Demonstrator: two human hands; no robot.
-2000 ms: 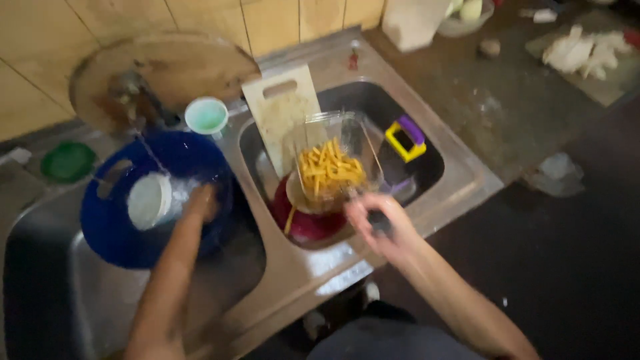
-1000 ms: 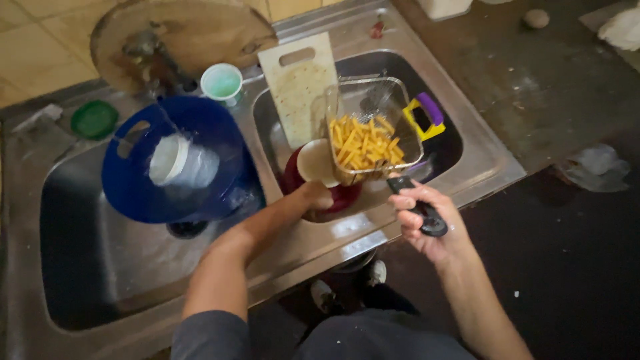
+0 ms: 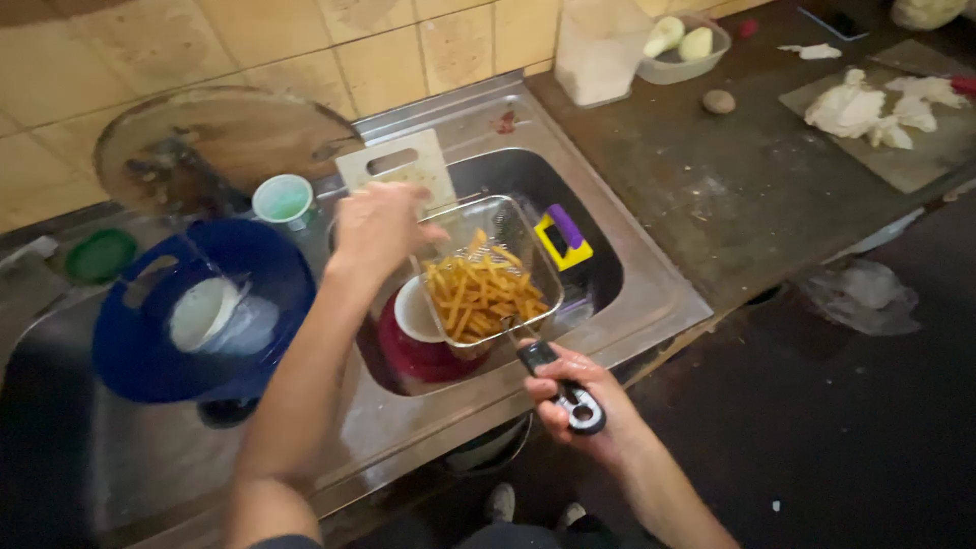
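My right hand grips the black handle of a wire frying basket, which is held over the right sink basin. Cut fries lie in the near part of the basket. My left hand, blurred, is raised at the basket's left side, in front of a white cutting board; whether it touches either cannot be told, and its fingers look partly spread. Below the basket, a white bowl sits in a red one, partly hidden.
A blue tub holding a white container stands in the left basin under running water. A cup, green lid and round board are behind. A yellow-purple item is in the right basin; a plastic box stands on the counter.
My left hand was in the blue tub, then low beside the white bowl; now it is up by the cutting board. My right hand has kept hold of the basket handle.
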